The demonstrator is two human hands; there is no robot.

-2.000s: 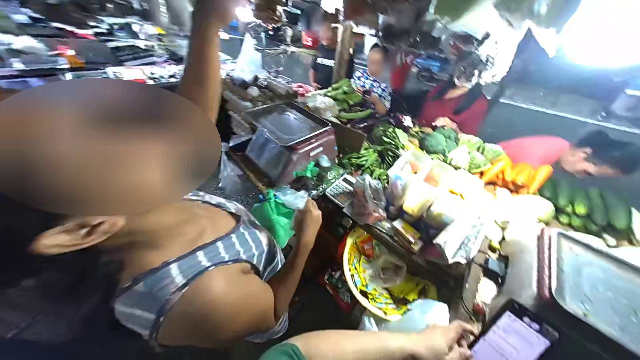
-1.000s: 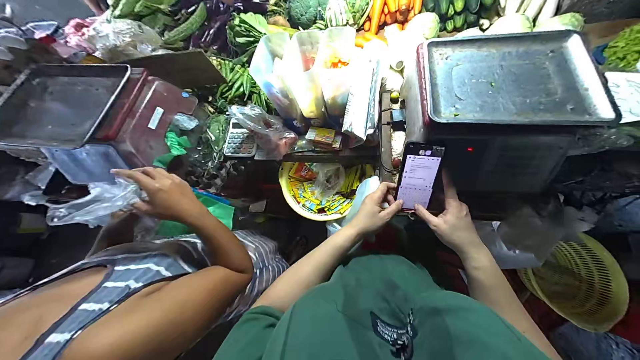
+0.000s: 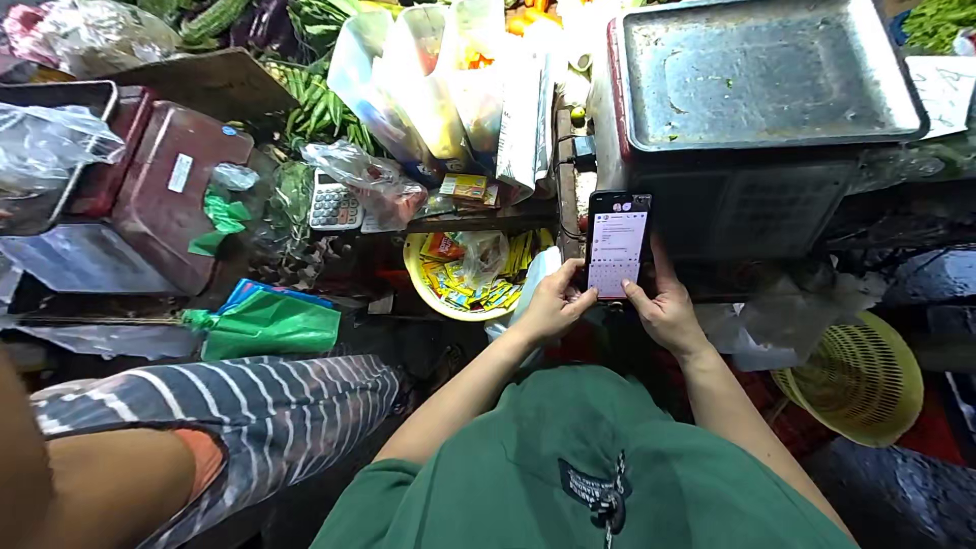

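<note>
My left hand [image 3: 555, 299] and my right hand [image 3: 665, 306] hold a smartphone [image 3: 619, 248] upright between them, low in front of a weighing scale. The phone's screen is lit and shows a message view with a keyboard. Both thumbs rest at the lower corners of the screen. The scale's metal tray [image 3: 770, 72] lies just beyond the phone. Left of my left hand, a round yellow tub [image 3: 415, 278] holds many small sachets and a clear plastic bag. A calculator [image 3: 335, 202] lies on the stall's edge behind the tub.
At the left, a person in a striped top [image 3: 252, 427] stands beside me. A second scale [image 3: 171, 183], green plastic bags [image 3: 271, 324] and plastic containers [image 3: 435, 84] line the stall. Green pods [image 3: 320, 103] lie behind. A yellow basket [image 3: 862, 381] stands low at the right.
The view has swung down and right since the earliest frame. The other person's hand with a clear plastic bag has moved from beside the left scale toward the far left. Both my hands remain on the phone.
</note>
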